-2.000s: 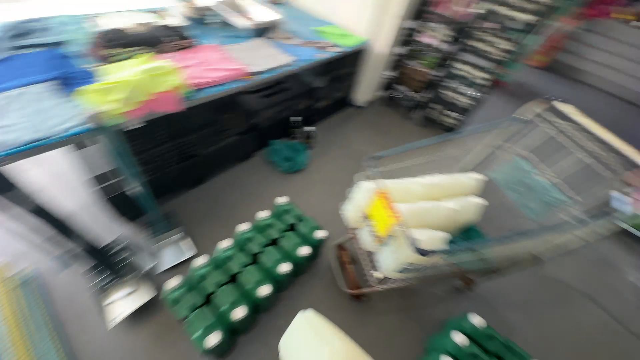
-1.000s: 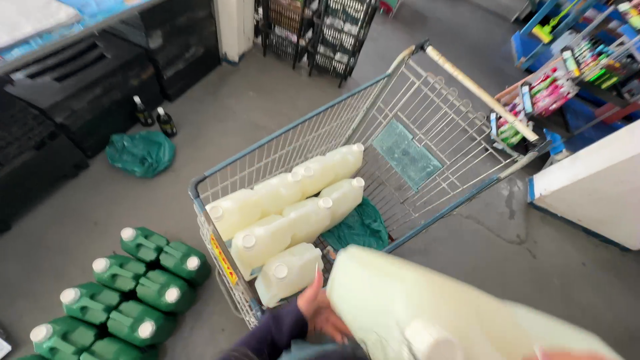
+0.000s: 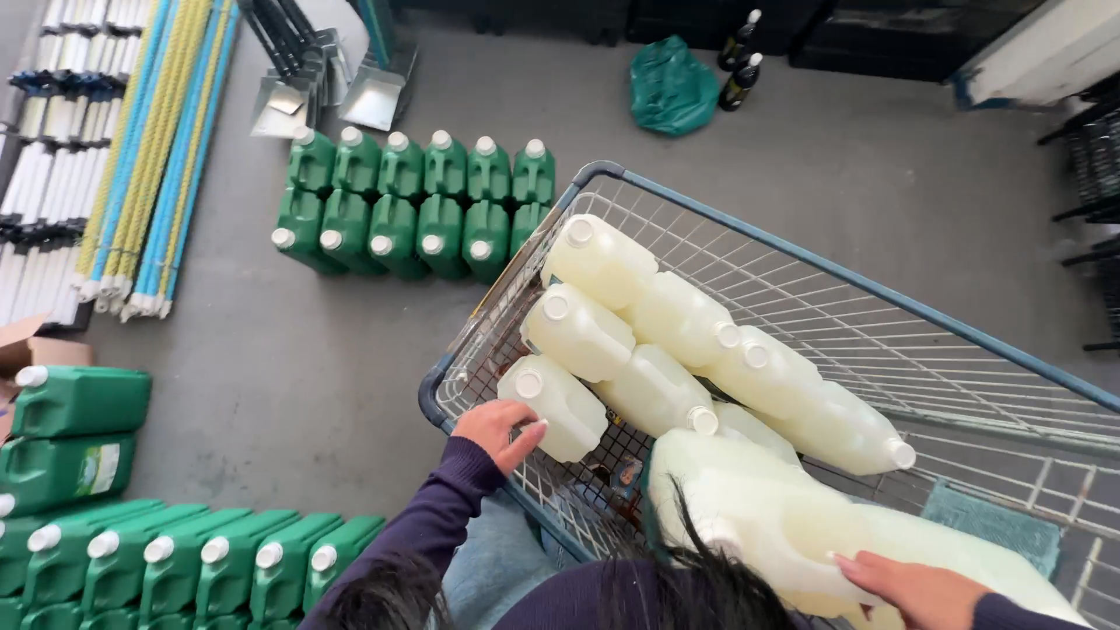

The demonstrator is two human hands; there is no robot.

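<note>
My left hand [image 3: 500, 435] rests at the near side rim of a wire shopping cart [image 3: 752, 229], its fingers at the lower side of a pale, translucent plastic jug [image 3: 553, 411]; whether it grips the rim is unclear. My right hand [image 3: 914, 586] is on a larger-looking pale jug [image 3: 752, 525] at the lower right, thumb on top, fingers mostly hidden. Another pale jug [image 3: 954, 547] lies beyond it. Several more pale jugs with white caps [image 3: 682, 319] stand in two rows in the cart, along its far side.
Green jugs with white caps [image 3: 394, 166] stand in two rows beyond the cart; more green jugs [image 3: 227, 560] are at the lower left. Metal dustpans [image 3: 376, 96], colored poles [image 3: 166, 149], a green plastic bag [image 3: 672, 86] and dark bottles [image 3: 740, 80] lie or stand around.
The view has swung left, bringing the poles and dustpans into sight. Both hands remain near the cart's jugs; the right hand now shows clearly on the large pale one.
</note>
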